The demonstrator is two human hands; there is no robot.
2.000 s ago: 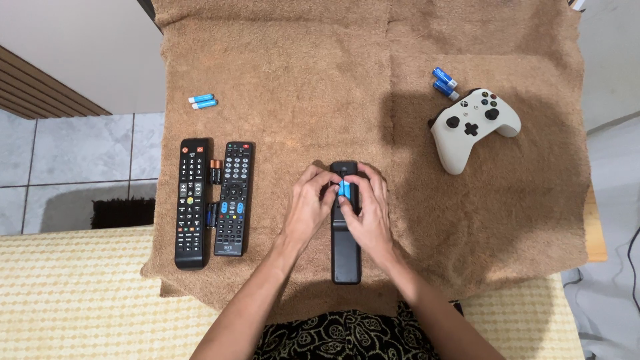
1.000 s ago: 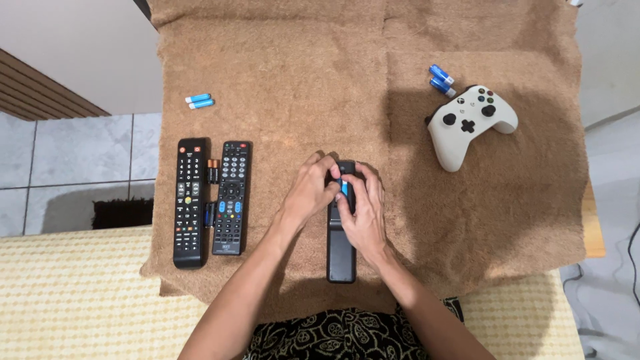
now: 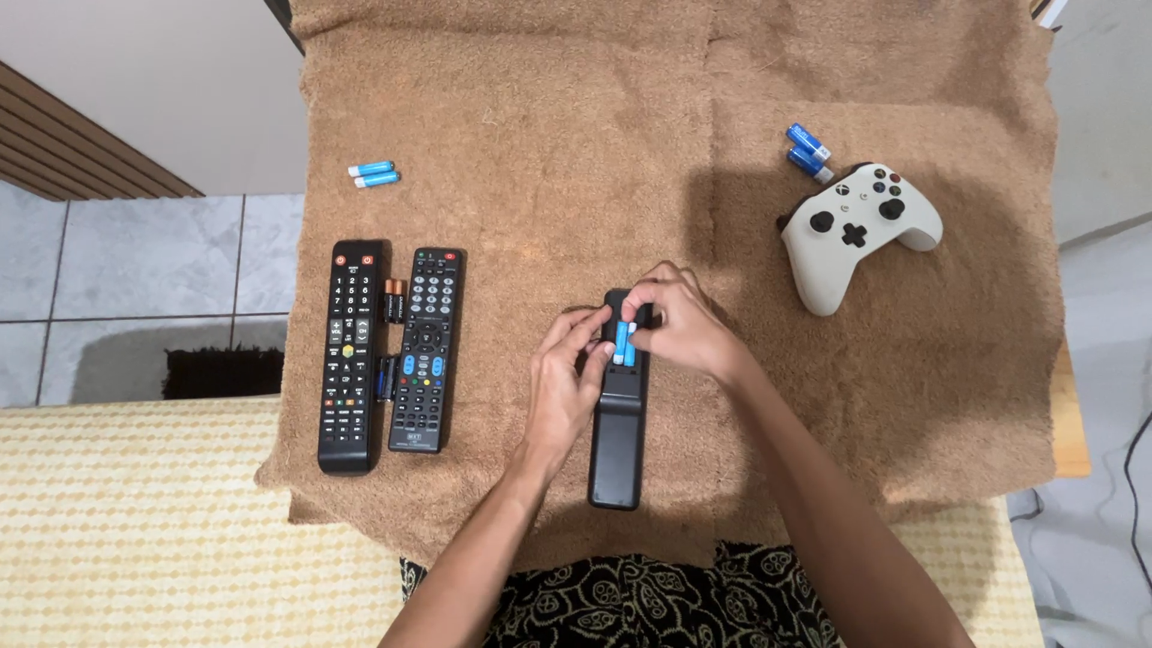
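A black remote control (image 3: pixel 617 450) lies face down on the brown towel, its battery compartment exposed near the far end. Two light-blue batteries (image 3: pixel 624 344) lie side by side in that compartment. My left hand (image 3: pixel 569 373) rests along the remote's left edge, thumb and fingers at the compartment and the batteries. From the right, my right hand (image 3: pixel 679 319) reaches over the compartment, its thumb and index finger at the right-hand battery; whether they pinch it cannot be made out. The far end of the remote is partly hidden by my fingers.
Two black remotes (image 3: pixel 346 396) (image 3: pixel 427 360) lie face up at left, with black-and-copper batteries (image 3: pixel 394 301) and dark blue batteries (image 3: pixel 385 378) between them. Light-blue batteries (image 3: pixel 374 175) lie beyond. A white game controller (image 3: pixel 832 261) and blue batteries (image 3: pixel 808 142) are at right, on the brown towel (image 3: pixel 540 180).
My right hand has shifted toward the far end of the remote and turned more across it. My left hand has drawn back to the remote's left side, and both batteries show more plainly.
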